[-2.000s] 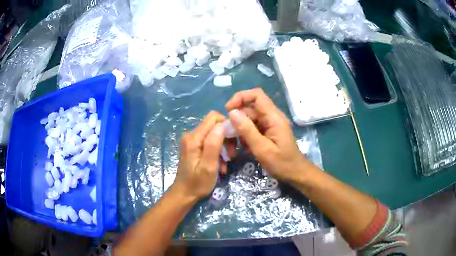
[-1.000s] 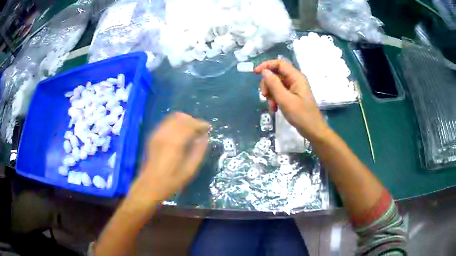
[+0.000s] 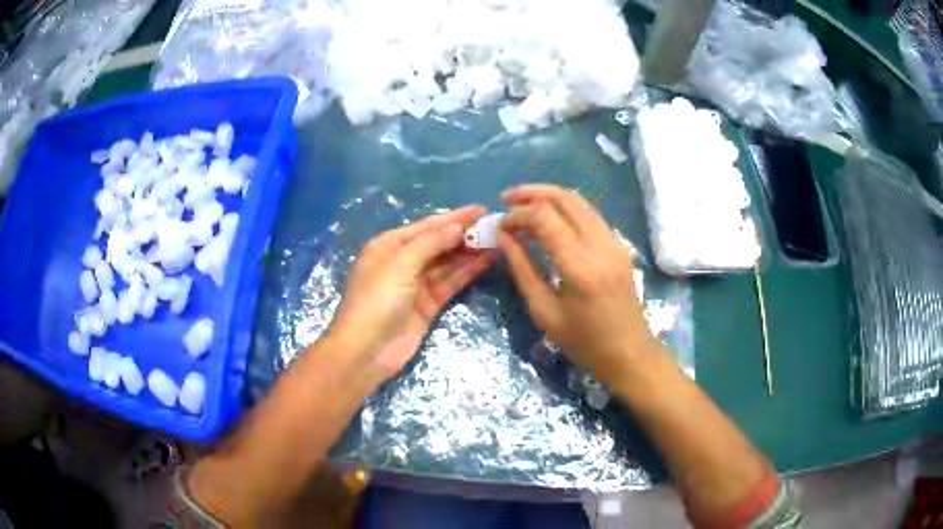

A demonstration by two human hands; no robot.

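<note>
My left hand (image 3: 408, 279) and my right hand (image 3: 569, 274) meet over the middle of the clear plastic sheet (image 3: 465, 387). Between their fingertips they hold one small white plastic piece (image 3: 484, 231). A disc end with dark holes shows at its left side; the right fingers cover its other end. Several small discs lie on the sheet, partly hidden under my right hand and wrist.
A blue bin (image 3: 243, 269) with white capsules (image 3: 150, 243) stands at the left. A bag of loose shells (image 3: 486, 62) lies beyond my hands. At the right are a tub of white parts (image 3: 698, 191), a thin stick (image 3: 765, 331), a phone (image 3: 794, 196) and ribbed clear trays (image 3: 894, 289).
My hands were apart a second ago; they have come together on a small white piece. The loose shell that lay near my right fingertips no longer shows there. The camera view has shifted.
</note>
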